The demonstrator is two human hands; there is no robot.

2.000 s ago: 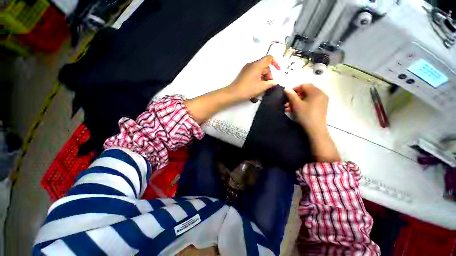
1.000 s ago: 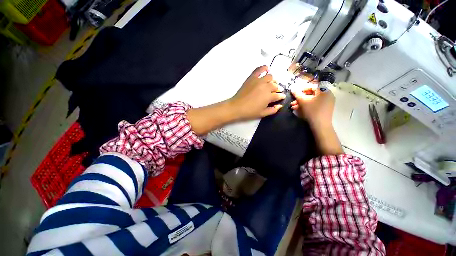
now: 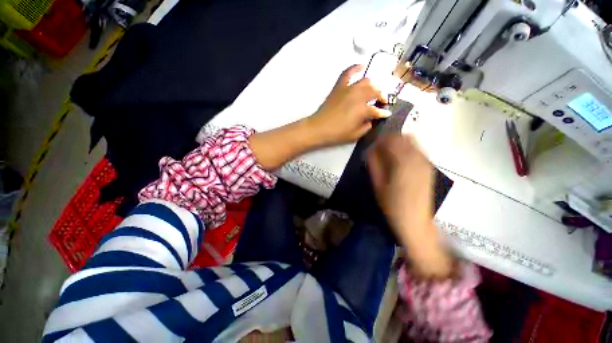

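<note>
A dark fabric panel (image 3: 353, 175) runs from the needle area down over the table's front edge towards my lap. Its top end lies at the presser foot (image 3: 392, 98) of the white sewing machine (image 3: 537, 63). My left hand (image 3: 350, 110) holds the panel's left edge near its top, fingertips just beside the foot. My right hand (image 3: 402, 177) is blurred and lies over the middle of the panel; its fingers point up-left and whether they grip the cloth cannot be told. A corner of the panel shows right of this hand.
Bulk black fabric (image 3: 194, 63) drapes over the table's left side. Red-handled snips (image 3: 517, 149) lie right of the needle. A printed ruler (image 3: 496, 249) runs along the front edge. A purple bundle (image 3: 602, 251) is at the right end. A red crate (image 3: 84, 218) stands below left.
My right hand has moved from the needle down along the panel towards me. My left hand stays beside the foot. The panel's top end now shows at the foot, and its right corner is visible.
</note>
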